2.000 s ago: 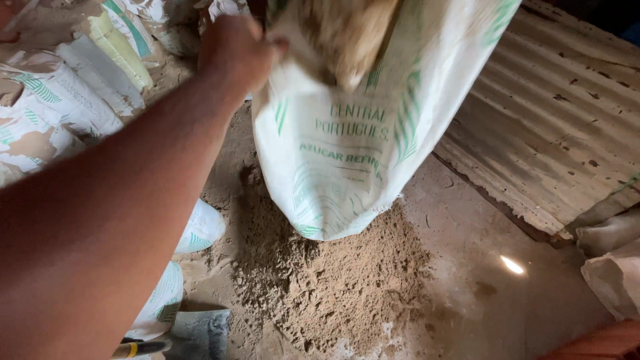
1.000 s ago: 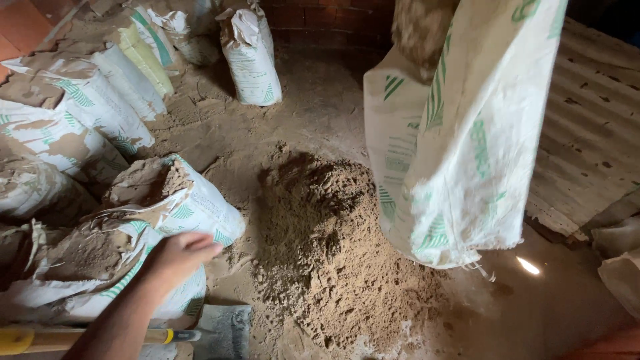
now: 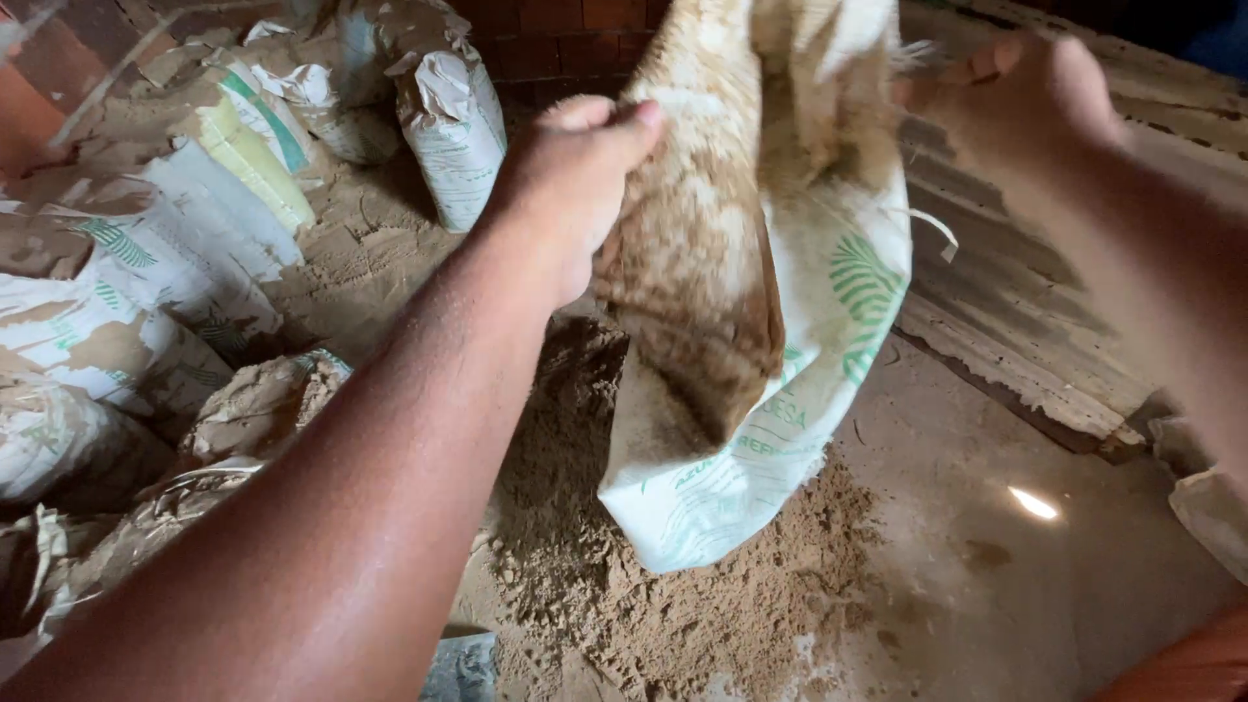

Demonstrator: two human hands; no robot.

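A white woven sack with green print [image 3: 721,507] hangs above a heap of loose brown soil [image 3: 682,624], its inside smeared with dirt. My left hand [image 3: 585,185] grips the sack's upper left edge between thumb and fingers. At the sack's upper right edge is my right hand [image 3: 1014,97], blurred; its fingertips are at the fabric, but whether they pinch it cannot be told. The sack covers part of the heap.
Several filled sacks [image 3: 166,331] stand along the left, and another upright filled sack [image 3: 453,146] is at the back by a brick wall [image 3: 556,39]. Corrugated sheeting [image 3: 1033,292] lies at the right. A flat metal blade [image 3: 460,668] shows at the bottom, partly behind my left forearm.
My left hand, apart from the raised sack one second ago, is now on its edge. The sack has moved left over the heap, and my right hand has come into view.
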